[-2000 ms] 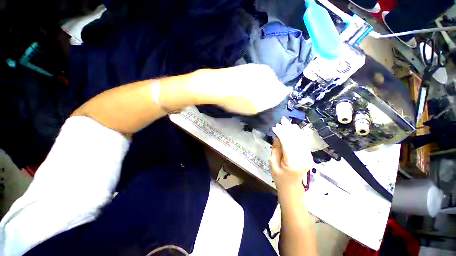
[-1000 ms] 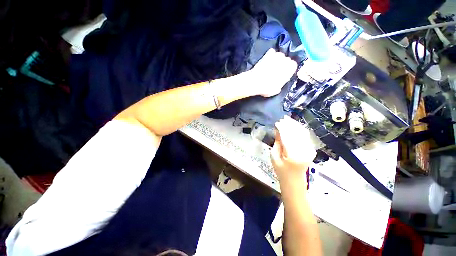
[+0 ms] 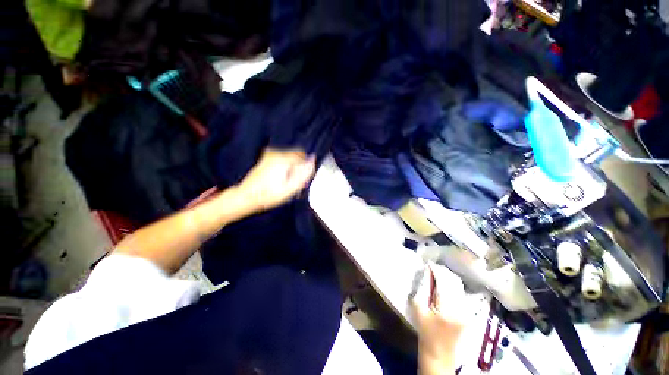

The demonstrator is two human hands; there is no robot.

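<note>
My left hand [image 3: 282, 176] is blurred, closed against the edge of a dark navy cloth [image 3: 290, 121] at left of the table. My right hand [image 3: 442, 304] is over the white table, curled and washed out; a thin reddish sliver shows at its fingers, and I cannot tell if it is held. A blue-grey cloth piece [image 3: 466, 157] lies bunched left of the needle area [image 3: 513, 220] of the sewing machine [image 3: 561, 190]. A black strip [image 3: 554, 307] runs down across the machine. A red tool [image 3: 490, 340] lies right of my right hand.
The white table edge [image 3: 367, 275] runs diagonally below the cloth. Two cream knobs [image 3: 568, 258] and a blue piece [image 3: 550, 139] are on the machine. A teal item [image 3: 167, 89] lies among dark cloth, with a red basket [image 3: 114, 225] at left.
The view has swung left, shifting the machine right and down. My left hand has left the needle area for the dark cloth at left. My right hand is farther from the needle.
</note>
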